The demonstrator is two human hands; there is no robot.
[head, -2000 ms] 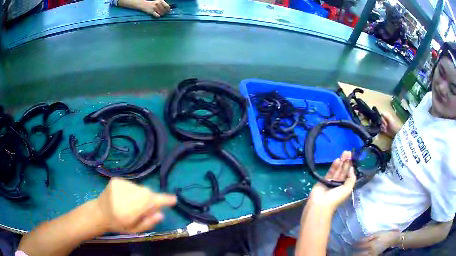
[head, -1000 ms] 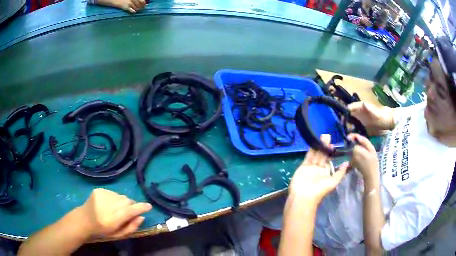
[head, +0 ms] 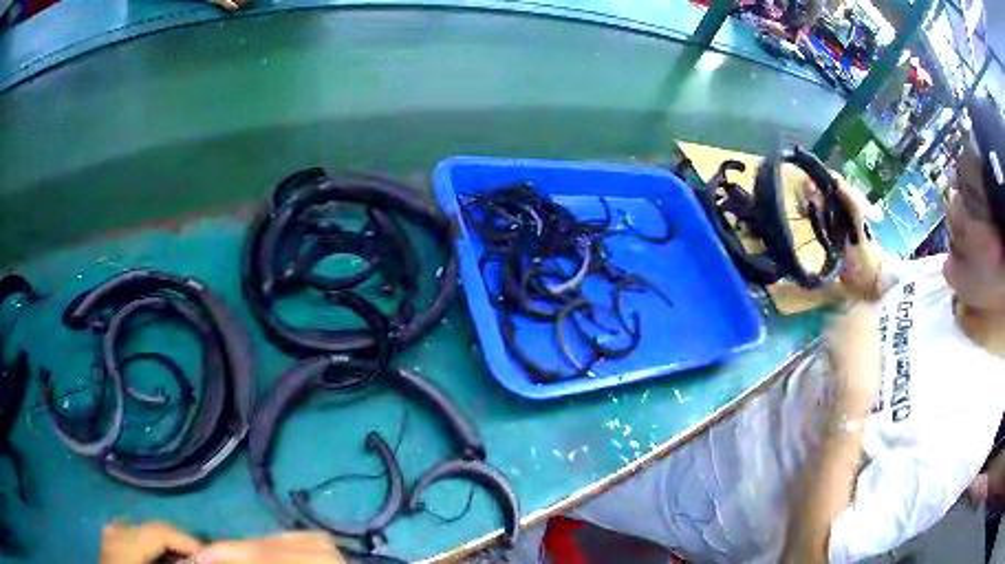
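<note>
Black headband assemblies lie on the blue-green bench in front of me. One headband (head: 292, 413) lies nearest, with curved yokes and thin wires inside its arc. A stacked group of headbands (head: 435, 275) lies behind it, and another group (head: 226, 375) lies to the left. My left hand (head: 259, 548) is blurred at the bottom edge and mostly cut off. Its fingers and anything in it cannot be made out. My right hand cannot be made out as a separate hand in the picture.
A blue tray (head: 683, 297) holds tangled black yokes. A person in a white shirt (head: 915, 364) sits at the right, with a black headband (head: 777, 220) at their raised hand. Behind it is a brown board (head: 705, 160) with black parts. More black parts (head: 11, 386) are at the left edge.
My right hand has left its place near the neighbour. The headband there has moved up and right, away from the tray. My left hand is lower in the picture. The view has shifted.
</note>
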